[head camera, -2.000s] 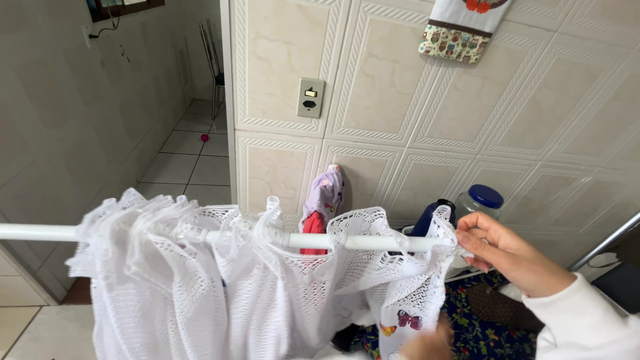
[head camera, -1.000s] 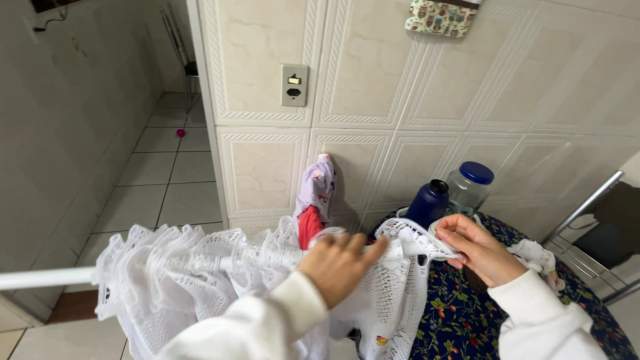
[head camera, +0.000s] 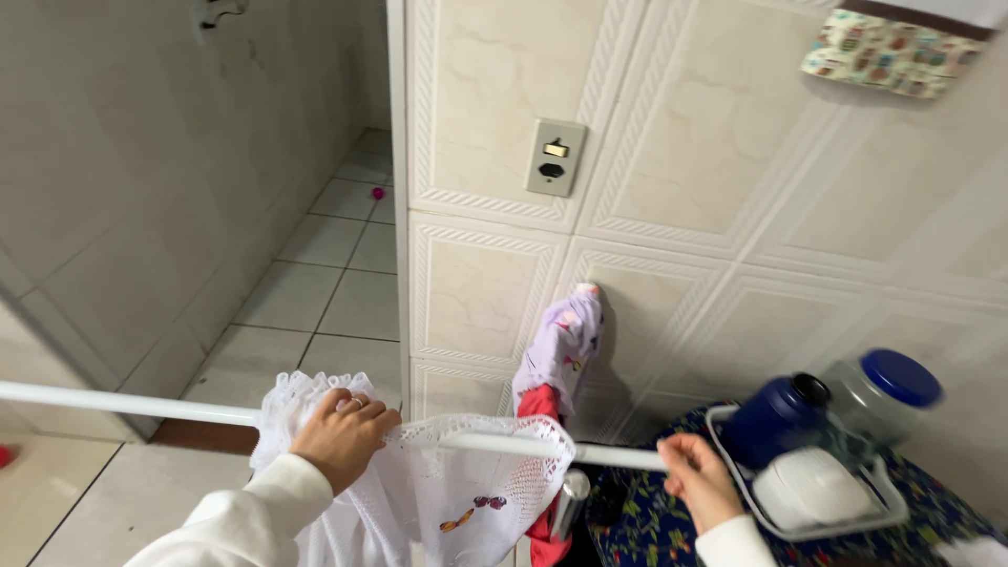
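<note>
A white curtain rod (head camera: 189, 409) runs across the lower part of the view. Around it hangs a white lace curtain (head camera: 488, 480) with butterfly motifs, bunched at the left and spread flatter at the right. My left hand (head camera: 346, 437) grips the bunched lace over the rod, a ring on one finger. My right hand (head camera: 701, 480) pinches the bare right end of the rod between thumb and fingers, just beyond the curtain's edge.
Behind the rod hangs a lilac and red cloth (head camera: 563, 346) by the tiled wall. At right, a table with a dark floral cloth (head camera: 654, 535) bears a tray (head camera: 882, 520), a blue bottle (head camera: 776, 421) and a blue-lidded jar (head camera: 902, 378). A doorway opens at left.
The lace has slid left along the rod, baring its right end. My left hand has moved left onto the bunched part. My right hand, earlier on the lace, now holds the rod's end.
</note>
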